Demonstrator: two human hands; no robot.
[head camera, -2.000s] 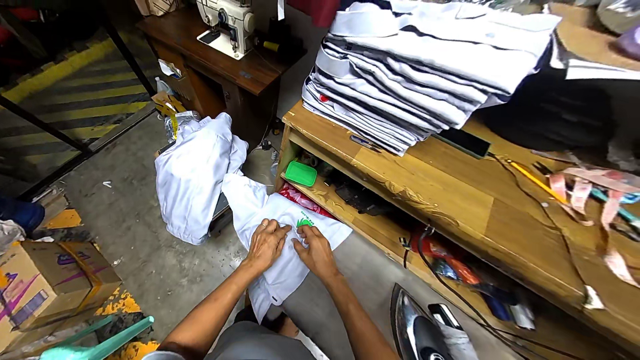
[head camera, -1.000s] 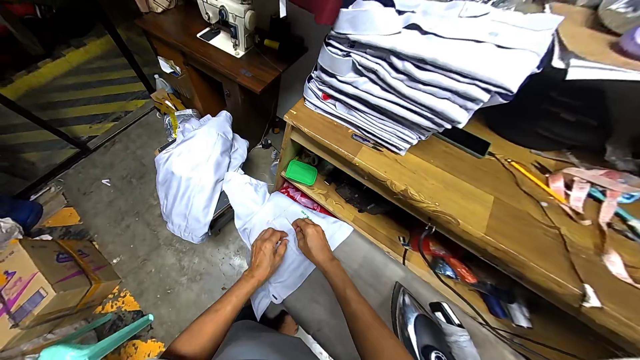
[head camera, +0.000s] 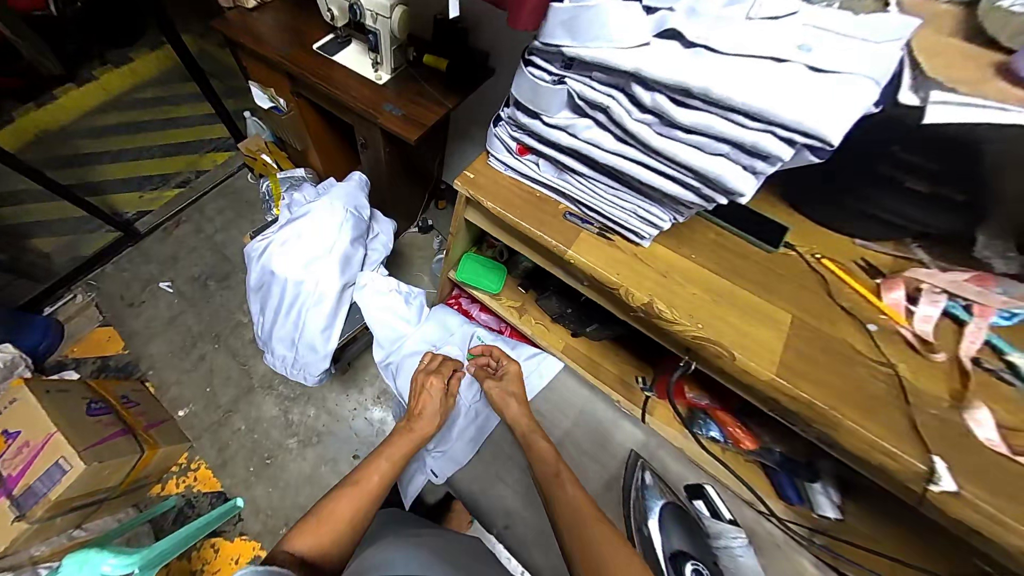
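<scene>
A white garment (head camera: 472, 432) with a small green marking on it lies spread over the grey surface in front of me. On it my left hand (head camera: 434, 390) rests with curled fingers, pinching the cloth as far as I can tell. Close to its right, the thumb and fingertips of my right hand (head camera: 498, 378) close on a small green item (head camera: 472, 354), too small to name. The fingertips of both hands nearly meet. A clothes iron (head camera: 660, 512) sits on the grey surface, right of my right forearm.
A wooden workbench (head camera: 704, 320) on the right carries a stack of folded white garments (head camera: 664, 112), a phone and a pink measuring tape. More white cloth (head camera: 308, 280) is heaped on the left, near a sewing machine (head camera: 372, 32). A cardboard box (head camera: 80, 456) stands lower left.
The green item, on the cloth by my right fingertips two seconds ago, now shows between my right thumb and fingers. My hands have shifted slightly over the garment.
</scene>
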